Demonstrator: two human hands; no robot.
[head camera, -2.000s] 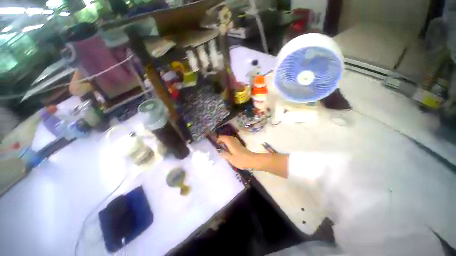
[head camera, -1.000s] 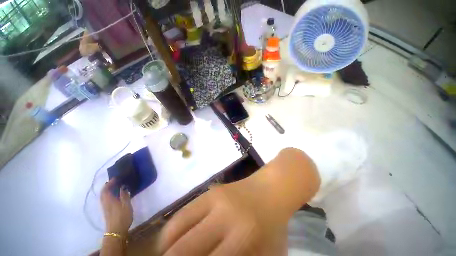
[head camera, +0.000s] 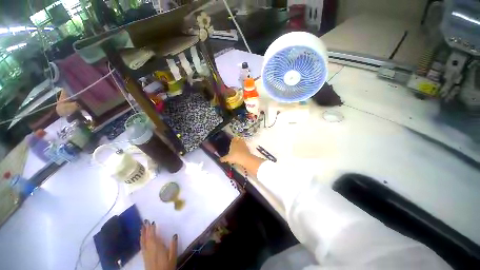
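My right hand (head camera: 241, 154) reaches to the dark smartphone (head camera: 220, 141) at the seam of the two tables. Its fingers are on the phone's near end; whether they grip it is hidden. A dark and red beaded strap (head camera: 244, 178) hangs below the hand. My left hand (head camera: 157, 250) is at the bottom edge, partly cut off, palm down with fingers apart and empty. It is just right of the navy cloth (head camera: 128, 228), on which a dark phone (head camera: 111, 232) lies with a white cable. A small gold-coloured hand mirror (head camera: 170, 193) lies above my left hand.
A dark tumbler (head camera: 160, 151) and a white jug (head camera: 128, 170) stand on the left table. Speckled cloth (head camera: 192, 120) lies under the wooden shelf. Behind my right hand are an orange-capped bottle (head camera: 251, 98) and a desk fan (head camera: 293, 69). Thread snips (head camera: 266, 153) lie right of that hand.
My right hand has moved from the near foreground back to the smartphone. My left hand has left the dark phone on the navy cloth and moved right. The view has also shifted.
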